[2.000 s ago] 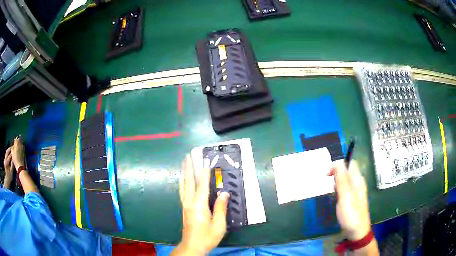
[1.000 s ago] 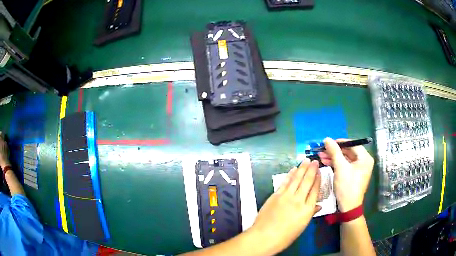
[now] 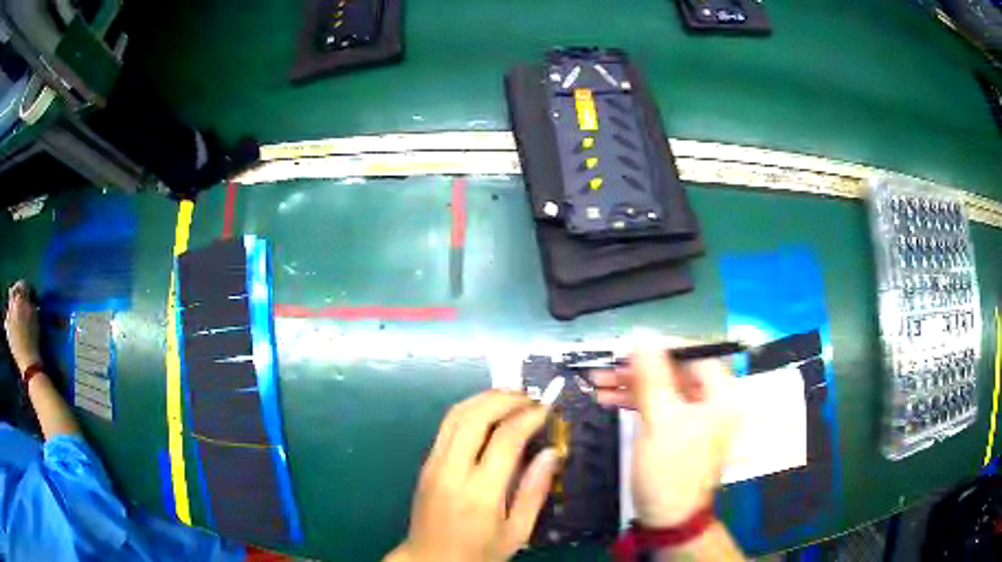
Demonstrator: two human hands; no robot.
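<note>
The black phone frame (image 3: 588,461) lies on a white foam pad (image 3: 508,371) in front of me, partly hidden by both hands. My left hand (image 3: 483,467) rests over its left side, fingers bent near the orange strip. My right hand (image 3: 676,434) holds black tweezers (image 3: 709,351), with the tip over the top end of the phone frame. Whether the tip holds a piece is too small to tell. The white adhesive sheet (image 3: 766,428) lies right of my right hand, on black strips (image 3: 793,510) and blue film (image 3: 772,294).
Stacked dark pads (image 3: 621,274) bear another phone assembly (image 3: 602,148) beyond the work spot. A clear component tray (image 3: 932,318) is at far right. Black strips (image 3: 225,373) lie at left. A pale rail (image 3: 385,156) crosses behind. Another person's arm (image 3: 44,384) is at far left.
My left hand has moved from the adhesive sheet back onto the phone frame. My right hand has brought the tweezers left, from the sheet to the phone's top end. The view has shifted.
</note>
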